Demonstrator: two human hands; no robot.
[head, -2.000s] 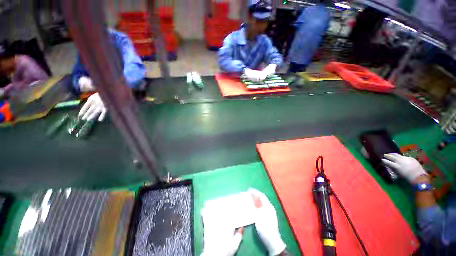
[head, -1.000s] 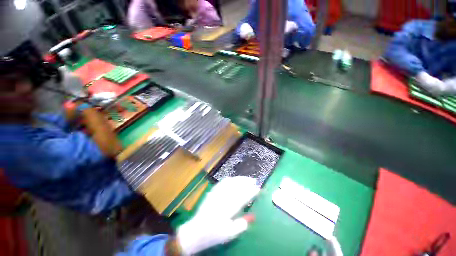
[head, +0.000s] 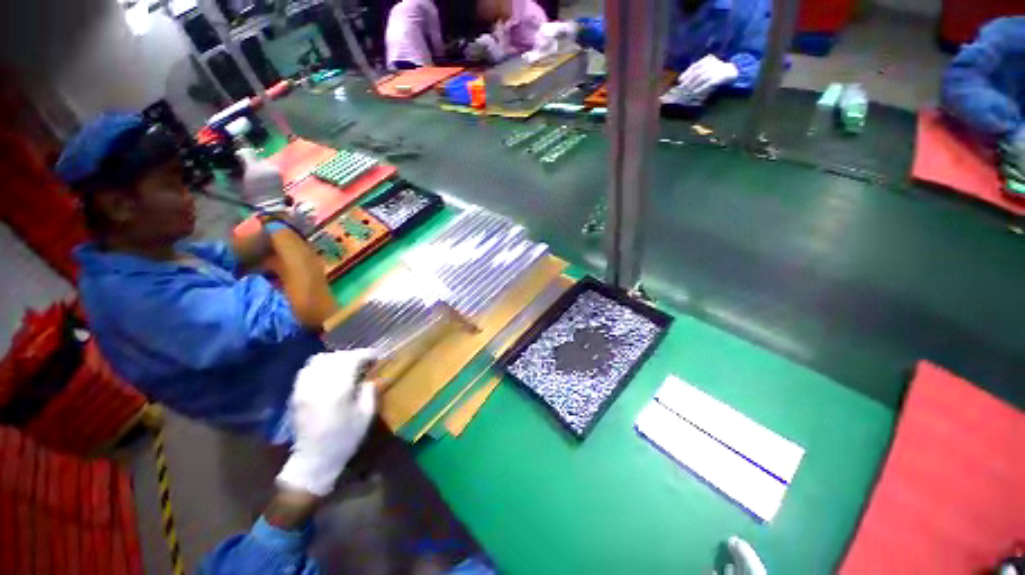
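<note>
Two white strips (head: 719,447) with blue edge lines lie side by side on the green bench mat. A black tray (head: 590,350) of tiny silver screws lies left of them, with a dark patch in its middle. Silver ridged strips (head: 478,264) lie on brown cardboard (head: 450,376) further left. My left hand (head: 328,418), in a white glove, is at the near left edge of this stack; its fingertips are unclear and I cannot tell if they grip anything. Only a small white gloved part of my right hand (head: 740,557) shows at the bottom edge, below the white strips.
A red-orange sheet (head: 955,483) lies at the right. A metal post (head: 633,157) stands behind the tray, beside the dark green conveyor (head: 787,258). A person in blue (head: 186,326) sits close at the left, by an orange-brown fixture (head: 351,238). Other people work across the conveyor.
The view has turned left. Both hands were at the white strips, which now lie on the mat. My left hand has moved left past the screw tray to the cardboard stack.
</note>
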